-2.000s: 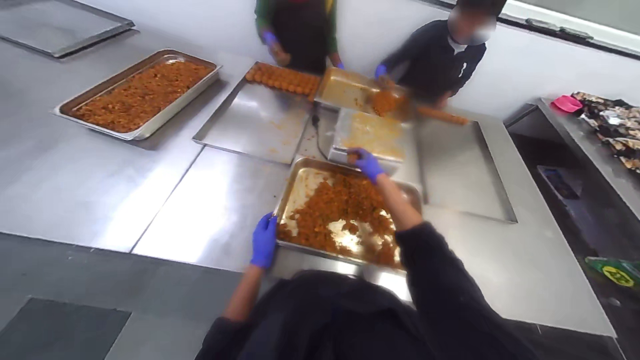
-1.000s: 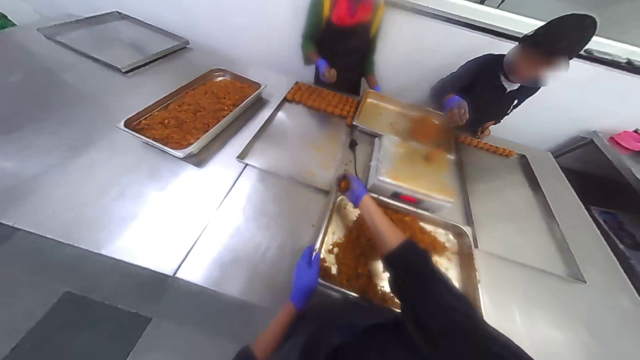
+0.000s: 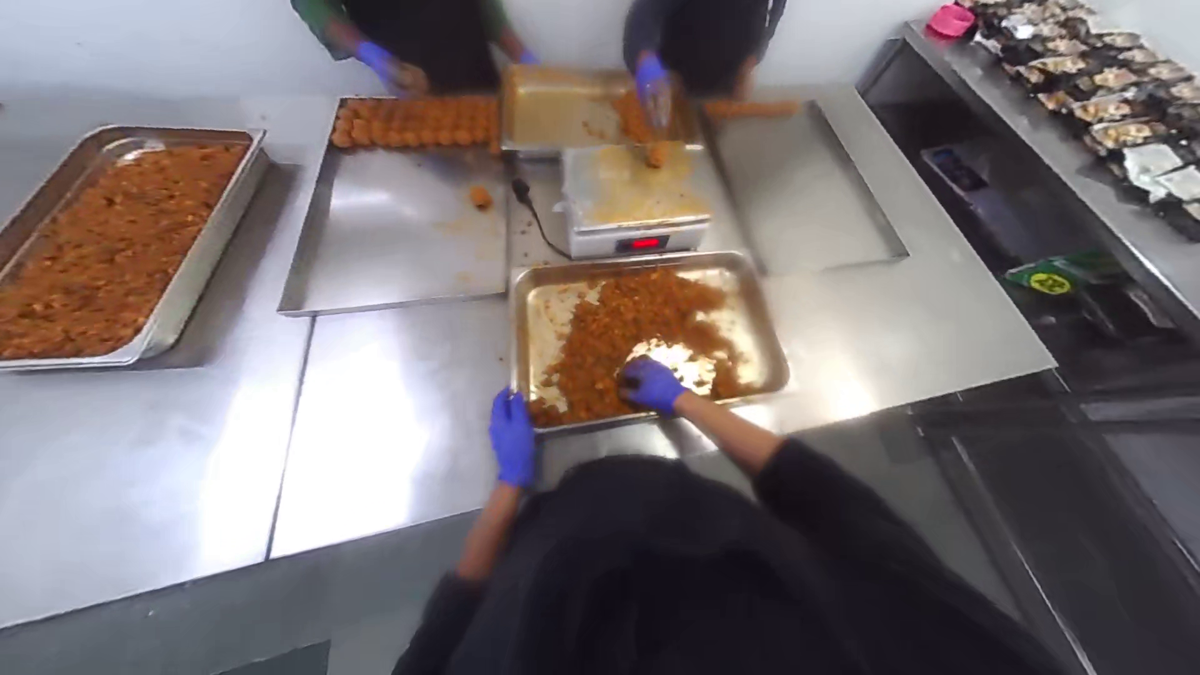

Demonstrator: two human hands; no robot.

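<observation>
Both my hands wear blue gloves. My left hand (image 3: 513,439) rests against the left front corner of a shallow metal sheet pan (image 3: 769,328), its fingers at the rim. Inside that pan, near its front edge, my right hand (image 3: 649,384) is down in a loose reddish-brown food mixture (image 3: 600,337); its fingers are curled, and whether they hold any of it cannot be told. Bare, shiny pan bottom shows around the mixture. Just behind the pan stands a digital kitchen scale (image 3: 637,202) with a smeared top, a small lump of mixture (image 3: 656,155) near its back edge.
A deep steel pan of mixture (image 3: 122,234) stands at left. A flat tray (image 3: 403,234) holds rows of orange-brown balls (image 3: 412,122); another tray (image 3: 816,197) lies right. Two gloved co-workers stand behind a pan (image 3: 553,108). A black cable (image 3: 539,220) runs beside the scale. A side counter holds packed items (image 3: 1116,103).
My right hand has come back from beside the scale into the mixture in the near pan. My left hand stays at the pan's left side. A lump now shows on the scale.
</observation>
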